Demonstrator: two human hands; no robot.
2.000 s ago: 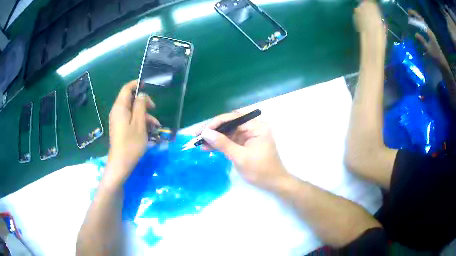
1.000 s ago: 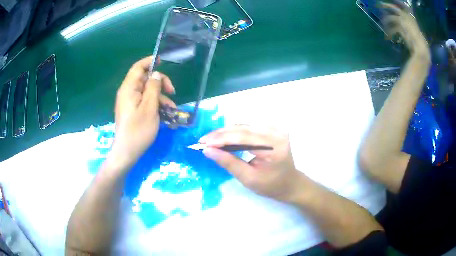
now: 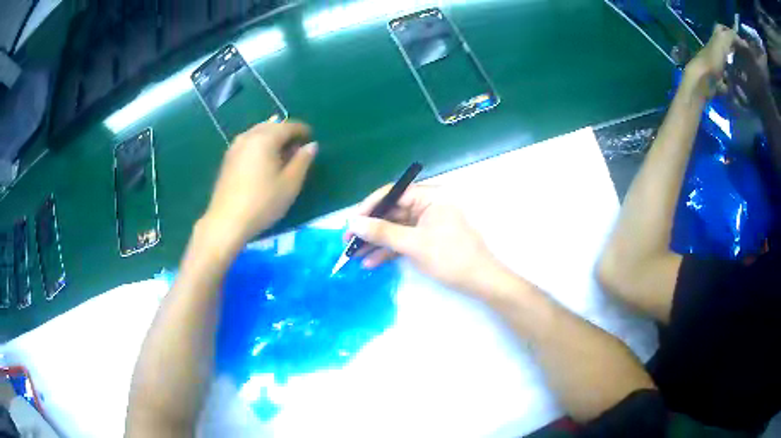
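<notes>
My left hand (image 3: 261, 175) is over the green belt at the lower end of a phone frame (image 3: 235, 90) and hides part of that end. Its fingers are bent; whether they grip the frame cannot be told. The frame is dark with a silver rim and a paler patch inside. My right hand (image 3: 428, 235) holds black tweezers (image 3: 396, 193), their pale tip pointing down over a heap of shiny blue film (image 3: 300, 299) on the white surface (image 3: 479, 368).
More phone frames lie on the green belt (image 3: 360, 111), one at upper right (image 3: 444, 64), one at left (image 3: 137, 192) and several at far left. A person's arm (image 3: 646, 197) is at right, beside a glossy blue bundle (image 3: 715, 201). Dark trays (image 3: 154, 51) are at upper left.
The phone frame held up in my left hand is no longer raised; a frame now lies on the belt by that hand. The right-hand tweezers have tilted more upright. The neighbour's hand has moved.
</notes>
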